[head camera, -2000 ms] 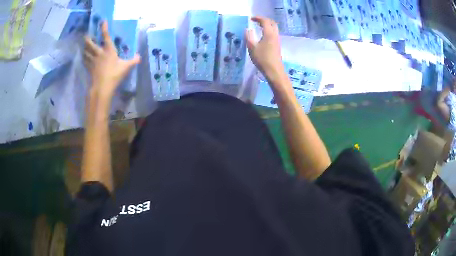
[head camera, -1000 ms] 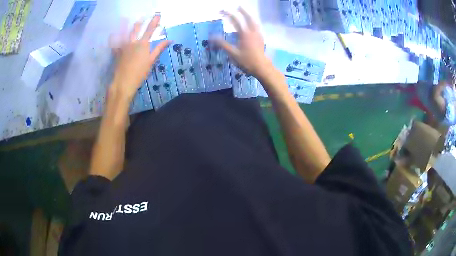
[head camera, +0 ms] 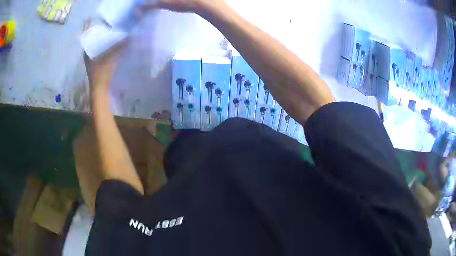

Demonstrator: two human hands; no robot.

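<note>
Several light blue retail boxes (head camera: 186, 95) with dark earphone pictures stand side by side in a row at the table's near edge, partly hidden by my right arm. My left hand (head camera: 106, 57) is at the upper left on pale retail boxes (head camera: 104, 40); the hand is blurred and its fingers are mostly hidden by them. My right hand (head camera: 177, 4) is at the top edge, partly cut off, reaching left to the same boxes. Whether its fingers grip them is unclear.
An orange and yellow tape roll (head camera: 6, 34) lies at the far left. A yellowish label sheet (head camera: 56, 10) is at the top left. More retail boxes (head camera: 364, 60) stand in rows at the right. Brown cartons (head camera: 52, 207) are on the floor below left.
Both hands have left the box row and moved to the upper left, onto the pale boxes there. The view has shifted left; the tape roll now shows.
</note>
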